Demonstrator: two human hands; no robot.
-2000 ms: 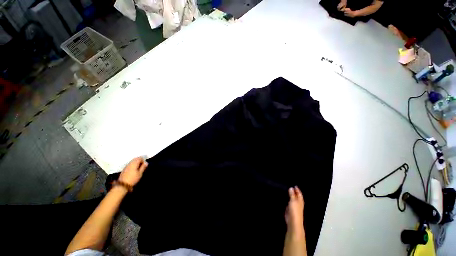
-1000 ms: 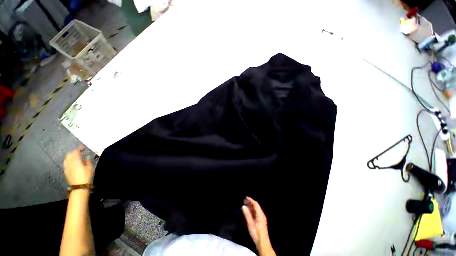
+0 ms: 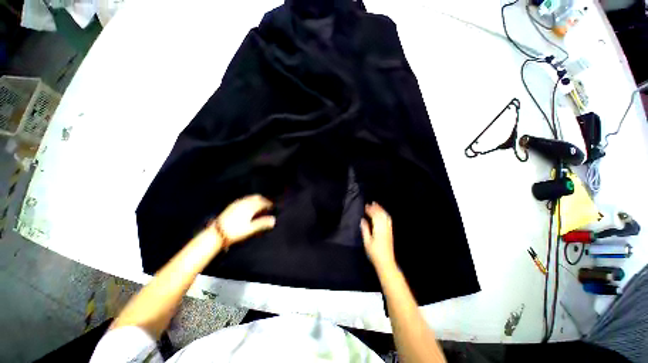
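The long black coat (image 3: 305, 149) lies spread on the white worktable (image 3: 106, 113), its narrow collar end at the top edge of the picture and its wide hem towards me. A slit of shinier lining (image 3: 349, 213) shows near its lower middle. My left hand (image 3: 245, 218) is over the lower left part, slightly blurred, thumb and fingers apart, with no cloth seen in it. My right hand (image 3: 377, 230) rests at the right side of the slit, fingertips on the cloth; whether it pinches the edge is unclear.
A black hanger (image 3: 495, 132) and a black dryer-like tool (image 3: 554, 149) lie right of the coat. Near them are thread cones (image 3: 553, 188), yellow paper (image 3: 577, 205), small snips (image 3: 538, 260) and cables. A white crate (image 3: 21, 106) stands on the floor at far left. Striped cloth shows at lower right.
The view has shifted towards the table's right side. The coat's lower part is spread out flatter towards me, its hem now visible. My left hand has moved from the coat's left edge onto the coat.
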